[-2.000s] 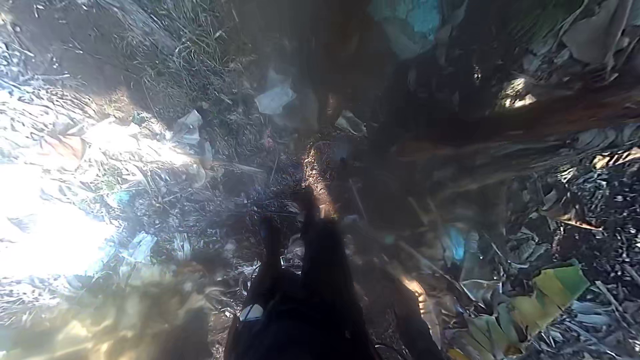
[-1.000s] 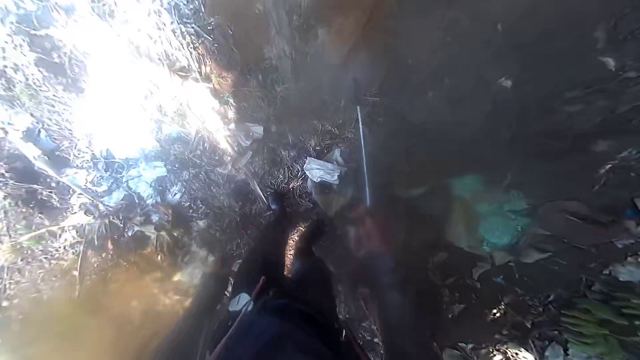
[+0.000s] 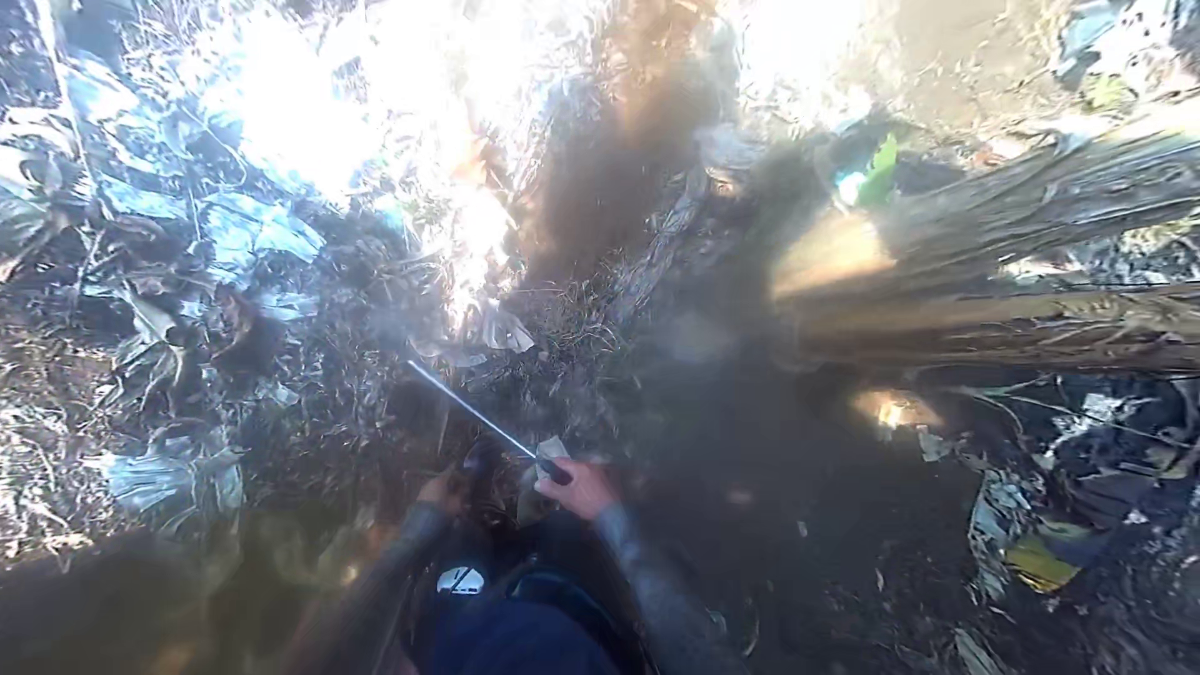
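Note:
My right hand (image 3: pixel 583 487), at the lower middle, is closed around the dark handle (image 3: pixel 555 471) of a long thin blade (image 3: pixel 469 409). The blade points up and to the left, away from my body. My left hand (image 3: pixel 444 491) is lower left of the blade, in shadow near my leg; its fingers are blurred, and whether it holds anything cannot be told. A pale scrap (image 3: pixel 551 448) lies just behind the handle. Both forearms reach in from the bottom of the view, on either side of my dark clothing.
Thick fibrous stems or trunks (image 3: pixel 1031 323) extend from the right edge toward the middle. Dry leaves and pale scraps (image 3: pixel 258 230) litter the ground at left. A yellow-green leaf piece (image 3: pixel 1042 562) lies at lower right. Strong sunlight washes out the top left.
My right hand now shows, holding the blade, which pointed nearly straight up the view a second ago. My left hand has come into sight. The view has shifted considerably, with the thick stems at right.

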